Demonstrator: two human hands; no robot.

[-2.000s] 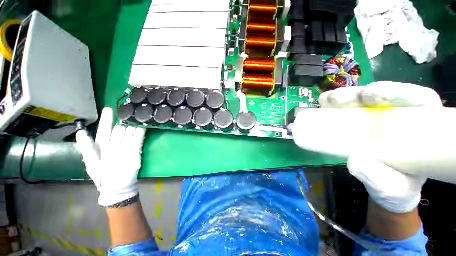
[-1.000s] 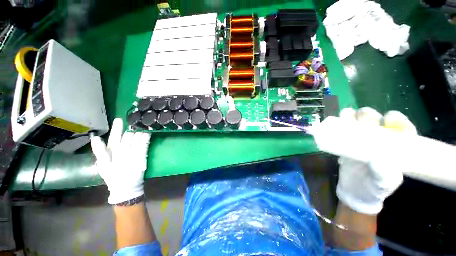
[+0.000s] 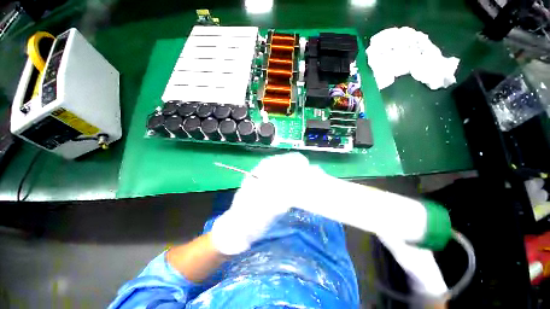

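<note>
The white glue dispensing syringe (image 3: 374, 208) lies across in front of my apron, its green end cap (image 3: 436, 226) and air hose at the right. Its thin needle (image 3: 232, 168) points left over the green mat (image 3: 181, 173). My gloved left hand (image 3: 265, 196) is closed around the needle end of the syringe. My gloved right hand (image 3: 416, 262) is blurred under the cap end; its fingers are mostly hidden, so its grip is unclear. The power circuit board (image 3: 286, 130) lies on the mat, with white blocks (image 3: 211, 63), black capacitors (image 3: 209, 127) and copper-wound blocks (image 3: 280, 72).
A white tape dispenser (image 3: 90, 90) with a yellow reel stands at the left. A crumpled white cloth (image 3: 410, 55) lies right of the board. A black parts bin (image 3: 482, 114) with clear and red items is at the right. The bench's front edge runs above my apron.
My left hand has left the board's left corner and come to the syringe. The syringe has moved back from the board, toward my apron. My right hand has moved down toward the cap end.
</note>
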